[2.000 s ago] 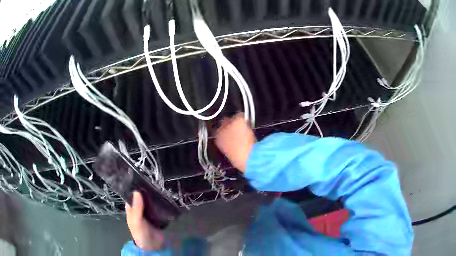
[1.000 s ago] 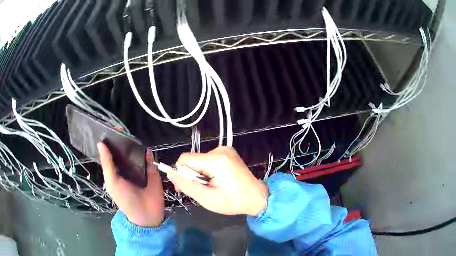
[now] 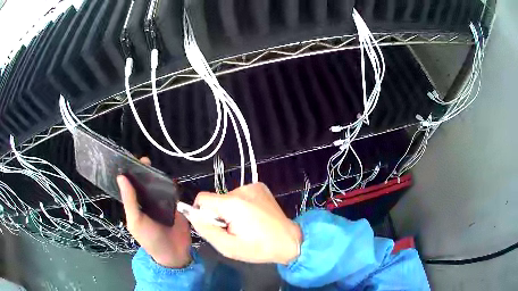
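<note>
My left hand (image 3: 156,230) holds a dark smartphone (image 3: 122,173) with its glossy side up, tilted from upper left to lower right. My right hand (image 3: 244,224) is just right of it and grips the white plug end of a charging cable (image 3: 187,210). The plug tip is at the phone's lower right end; whether it is inserted cannot be told. More white charging cables (image 3: 244,133) hang down behind my right hand.
The rack's wire edge (image 3: 272,55) curves across the view. Two phones stand in the black slotted foam (image 3: 284,20) with cables plugged in. Cable bunches (image 3: 372,85) hang at right and left. A red-edged tray (image 3: 375,193) leans at lower right.
Since two seconds ago, my right hand has come from the hanging cables to the phone's end with a plug. In the last second both hands have moved slightly down and the phone shows steeper.
</note>
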